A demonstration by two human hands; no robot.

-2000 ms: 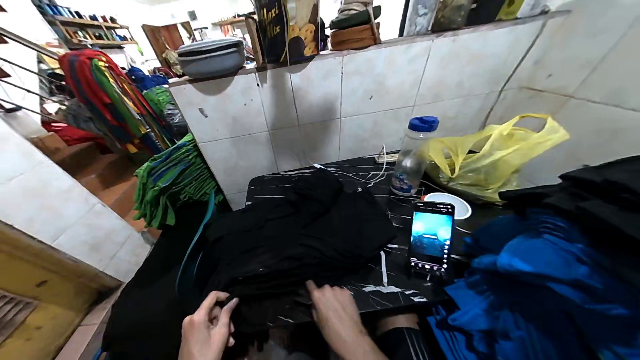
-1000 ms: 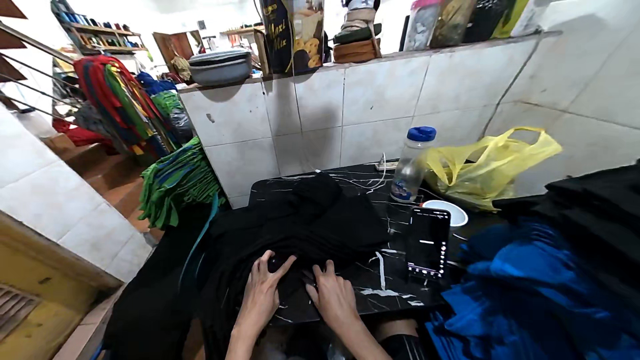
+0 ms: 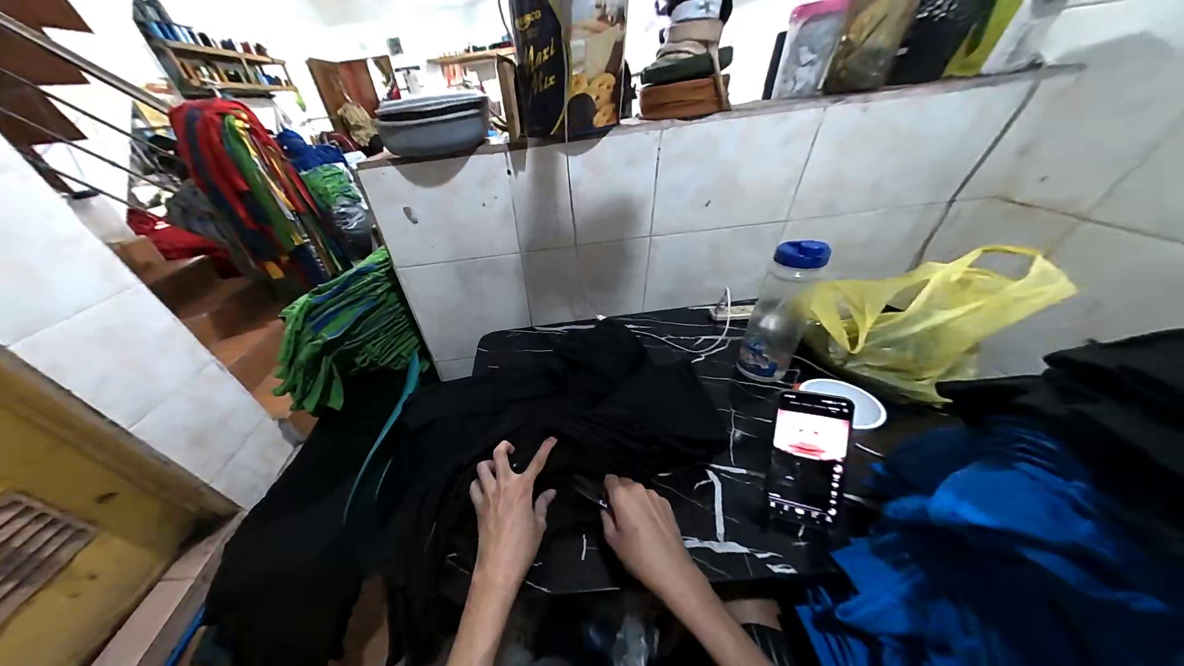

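Observation:
A heap of black fabric (image 3: pixel 638 398) lies across the black marble-patterned table (image 3: pixel 573 564) and hangs over its left side. My left hand (image 3: pixel 511 504) rests on the fabric near the front edge, index finger and thumb spread; it touches the cloth, and whether it pinches any is unclear. Just right of it, my right hand (image 3: pixel 638 523) is curled around a small dark tool with a pointed metal tip (image 3: pixel 590 490), perhaps thread snips; its handle is hidden by my fingers. The tip points left toward the cloth.
A lit phone (image 3: pixel 807 458) stands beside a white bowl (image 3: pixel 856 404), a blue-capped bottle (image 3: pixel 772 310) and a yellow plastic bag (image 3: pixel 911 324). Blue fabric (image 3: pixel 999 546) is piled at the right, green fabric pieces (image 3: pixel 347 338) at the left. A tiled half wall (image 3: pixel 731 185) stands behind.
My left hand has moved up onto the cloth since the oldest frame, and its fingers have spread. The pointed tool at my right hand is now plainer to see.

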